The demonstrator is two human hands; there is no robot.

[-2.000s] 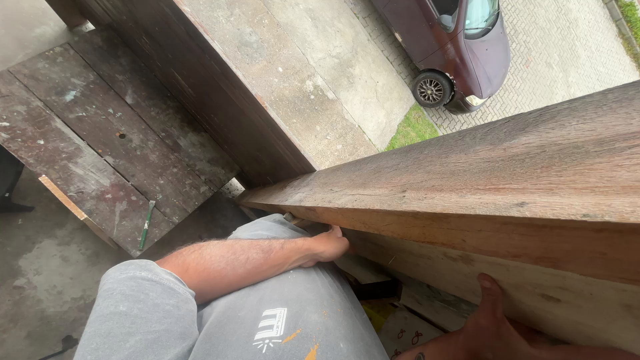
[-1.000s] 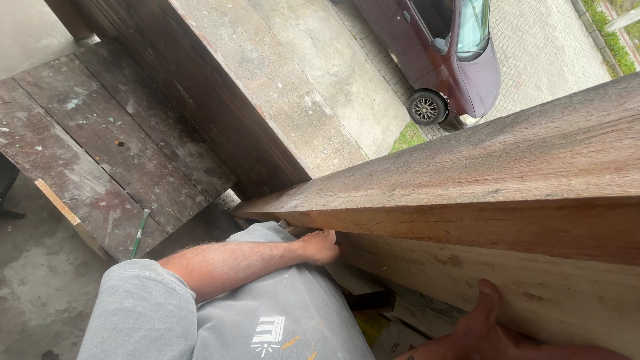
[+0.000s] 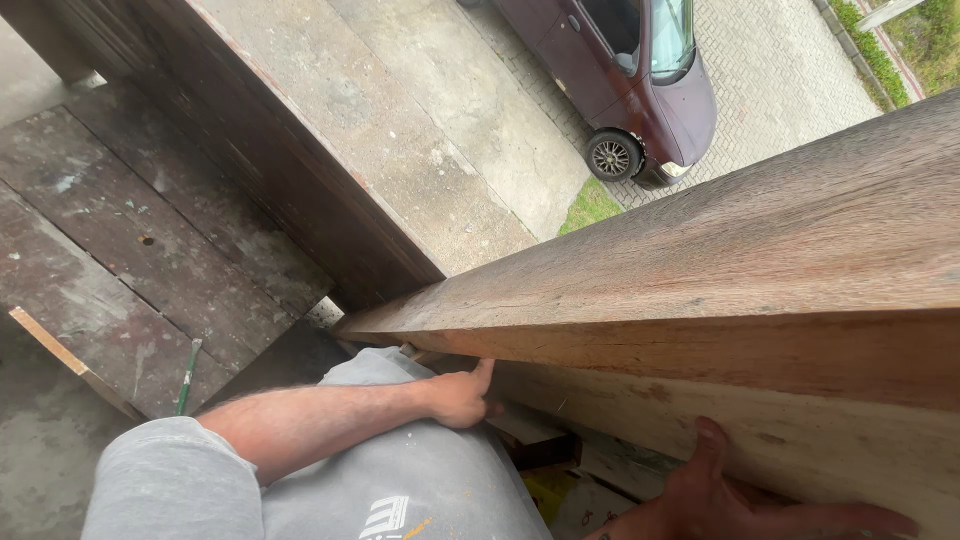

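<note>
A long reddish-brown wooden beam (image 3: pixel 675 277) runs diagonally from the middle to the right edge, with a paler wooden board (image 3: pixel 787 442) below it. Near the beam's lower edge, my left hand (image 3: pixel 461 394) has one digit pointing up at the underside; its other fingers are partly hidden. At lower right my right hand (image 3: pixel 720 495) rests against the pale board, thumb up and fingers spread to the right. Nothing shows held in it. A green-handled tool, perhaps a chisel (image 3: pixel 188 376), lies on a stained plank surface (image 3: pixel 142 247) at left.
A dark wooden beam (image 3: pixel 285 165) meets the long beam near the middle. A narrow wood strip (image 3: pixel 49 341) lies along the planks' edge. Beyond is a concrete ledge (image 3: pixel 420 112), with a maroon car (image 3: pixel 622 82) on paving. Dark wood and a yellow item (image 3: pixel 549 491) sit between my hands.
The view has shifted slightly. My left hand stays near the beam's lower edge, a digit now pointing more upward. My right hand remains at the pale board.
</note>
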